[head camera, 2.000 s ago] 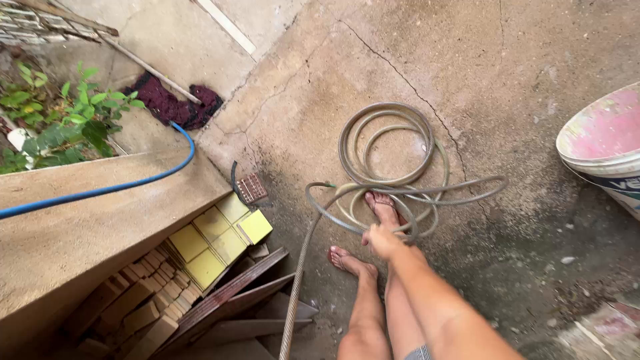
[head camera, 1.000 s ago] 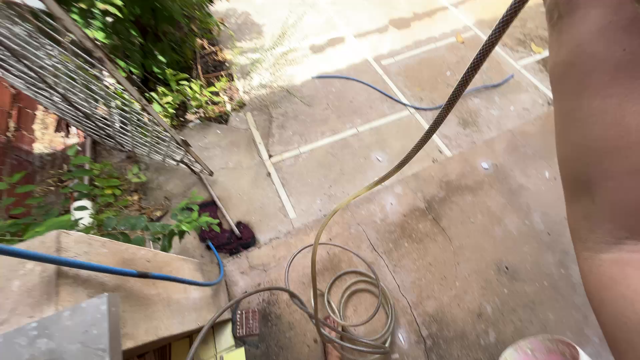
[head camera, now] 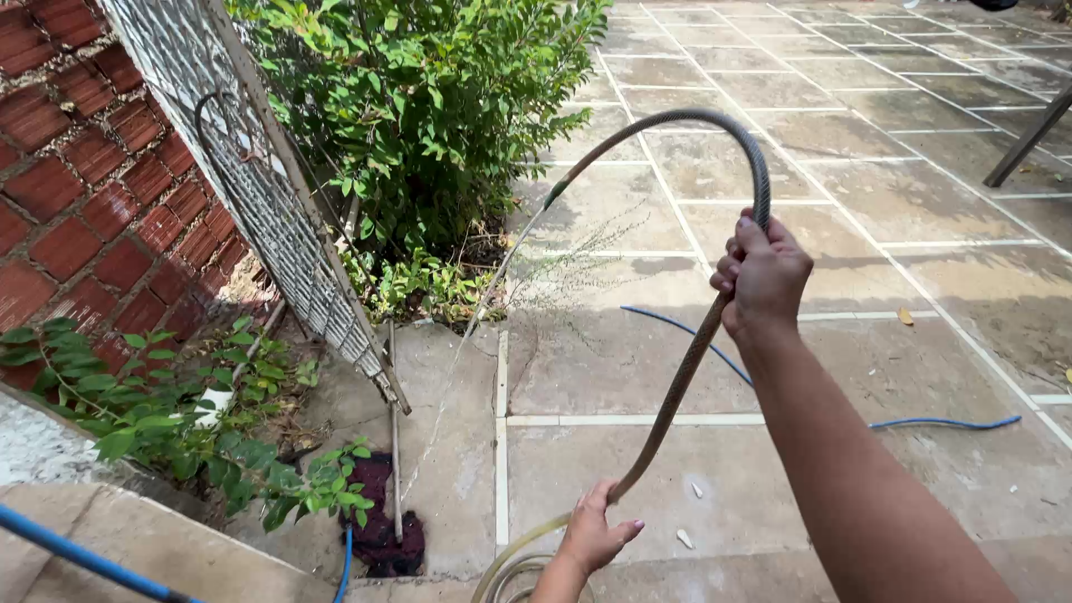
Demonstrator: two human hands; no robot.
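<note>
High at the centre right, my right hand is closed around a grey ribbed hose, which arches over to the left. A thin stream of water falls from its end toward a dark purple cloth on the ground, where a wooden stick rests. My left hand is lower down, against the same hose with thumb apart; whether its fingers grip the hose is unclear. Pale coils of hose lie on the ground below, partly hidden by my left forearm.
A leaning metal mesh panel stands before a red brick wall at left. Behind it grows a leafy bush. A blue hose crosses a low ledge; another blue length lies on the paving. A post stands far right.
The view has swung up from my feet to the courtyard. The hose, lying coiled with one hand at it two seconds ago, is now partly raised, and water runs from its end.
</note>
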